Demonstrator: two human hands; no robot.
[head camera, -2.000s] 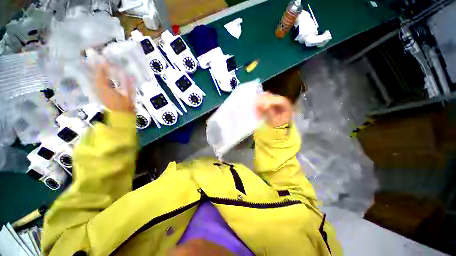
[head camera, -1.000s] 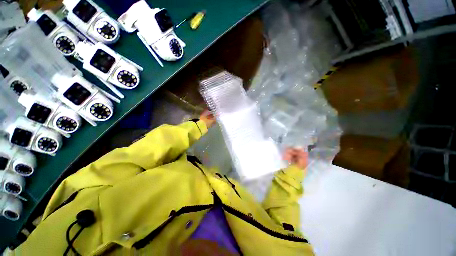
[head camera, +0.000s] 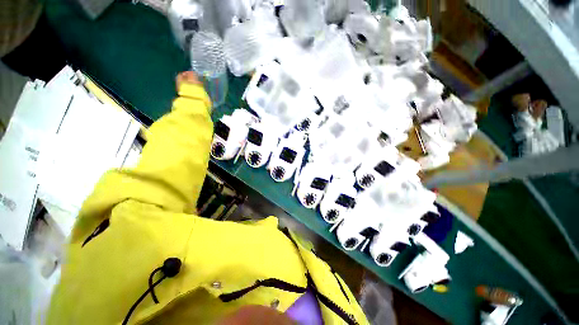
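My left hand (head camera: 189, 80) is small and partly blurred at the upper left, at the end of a yellow sleeve. Its fingers are at the side of a clear ribbed air-column bag (head camera: 208, 56) above the green bench and appear to grip it; whether the bag has anything in it is unclear. My right hand is not in view. White security cameras (head camera: 284, 159) with black panels and round lens faces lie in a row along the near bench edge. More ribbed bags (head camera: 249, 47) lie behind them, some around cameras.
White printed sheets (head camera: 66, 143) lie at the left. A tan cardboard sheet (head camera: 466, 190) is beneath the pile's right side. An orange-brown bottle (head camera: 498, 295) and a white scrap (head camera: 463, 242) are at lower right. Another person's hand (head camera: 537, 109) seems visible far right. A grey metal upright crosses above.
The view has swung left along the bench. The white ribbed bag was between both hands beside the bench; now my left hand is over the bench at a bag and my right hand has left view.
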